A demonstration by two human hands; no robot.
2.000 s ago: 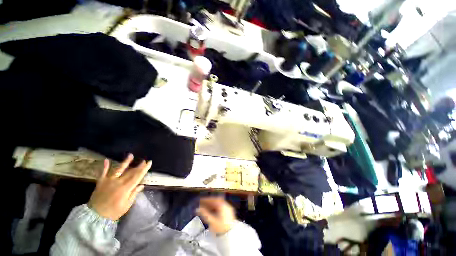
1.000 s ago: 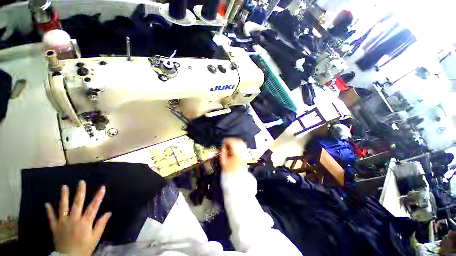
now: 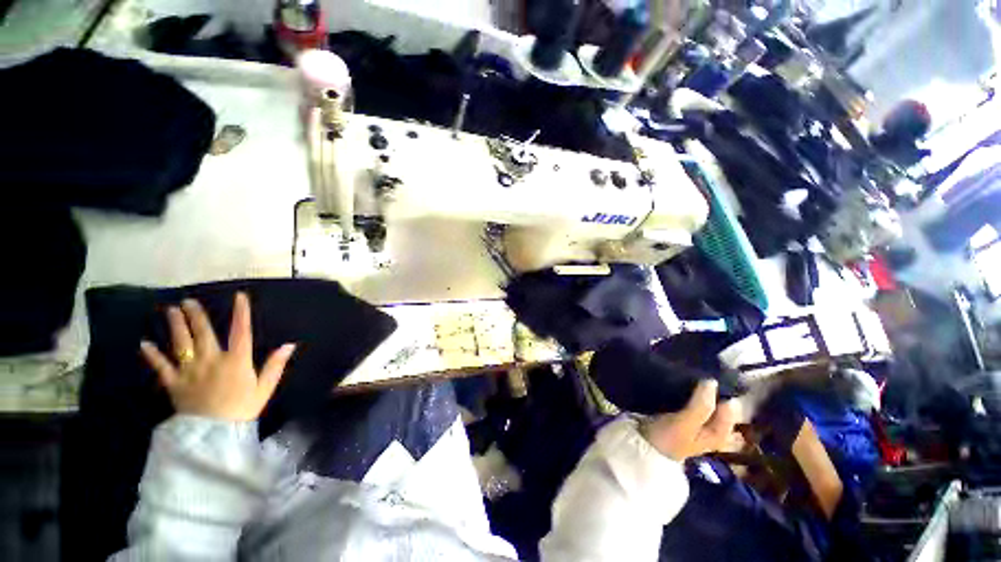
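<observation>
A dark cut panel (image 3: 313,329) lies over the table's front edge, left of the needle area. My left hand (image 3: 220,368) rests flat on it with fingers spread. My right hand (image 3: 697,423) is at the right, below the machine's right end, and grips a small dark fabric piece (image 3: 648,375). More small dark fabric pieces (image 3: 587,307) are heaped on the bed below the JUKI lettering. The cream-white sewing machine (image 3: 472,181) stands beyond both hands, its needle area hidden in blur.
Large dark garment parts (image 3: 99,132) are heaped at the left of the table. A pink-and-white thread cone (image 3: 325,75) and a red can (image 3: 299,24) stand behind the machine head. A green basket (image 3: 724,236) is beyond the arm's right end. Dark cloth lies at lower right.
My right hand has moved from the fabric heap to the right with a dark piece in it. My left hand stays spread on the panel, which now shows beside the needle area.
</observation>
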